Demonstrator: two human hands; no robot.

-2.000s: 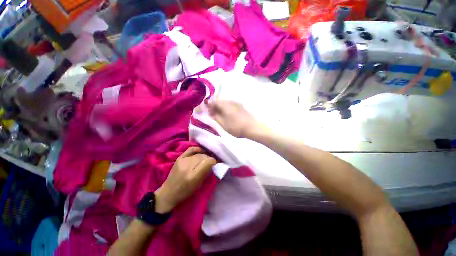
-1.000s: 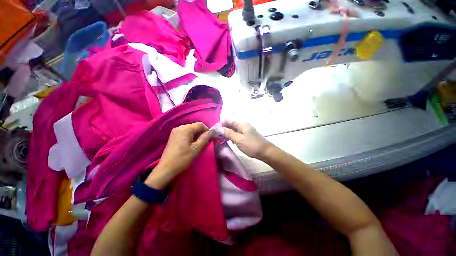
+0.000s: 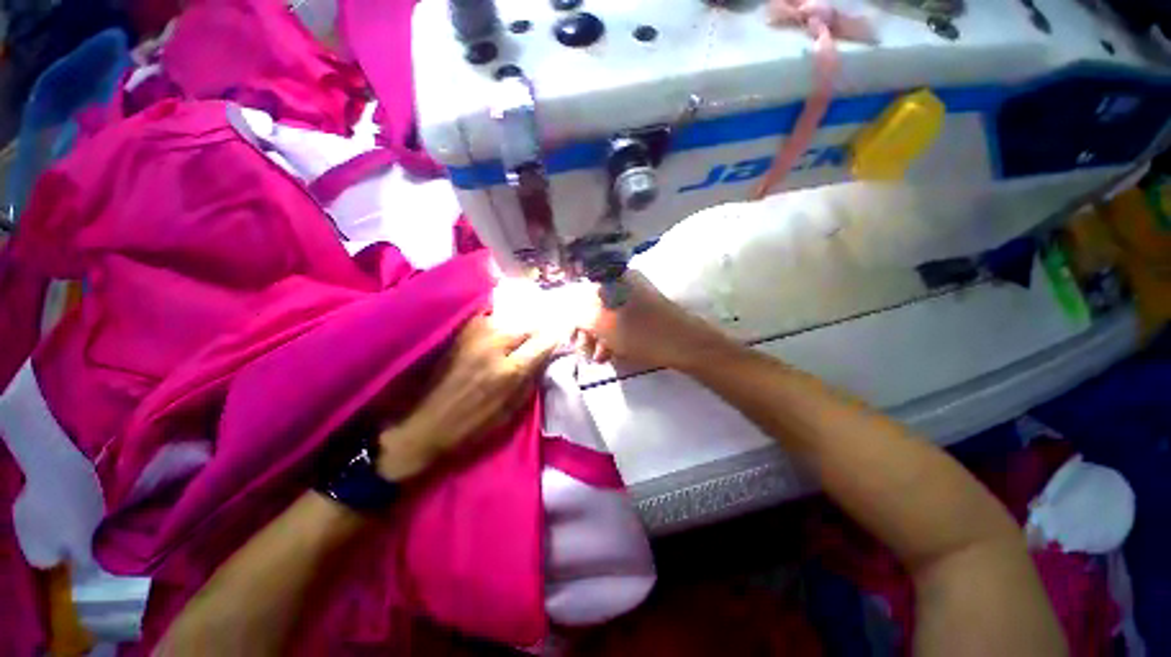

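Observation:
A bright pink garment (image 3: 283, 372) with pale lilac-white lining (image 3: 593, 546) lies left of the needle and hangs over the table's front edge. My left hand (image 3: 482, 379), with a dark watch on the wrist, presses on the garment just in front of the presser foot. My right hand (image 3: 629, 324) holds the cloth edge right beside the needle area. Both hands' fingertips are close together at the edge. The presser foot and needle (image 3: 552, 272) sit in strong glare, so the exact contact with the cloth is hidden.
The white sewing machine head (image 3: 796, 141) has a yellow plastic piece (image 3: 899, 135) and a hanging pink strip (image 3: 806, 116). A small dark tool (image 3: 950, 272) lies at right on the bed. Pink and white cloth (image 3: 1081, 507) is below right. A blue basket (image 3: 71, 103) stands back left.
Both hands have brought the pinched garment edge from in front of the machine up to the presser foot. The view has moved closer to the machine, which now sits further left in the picture.

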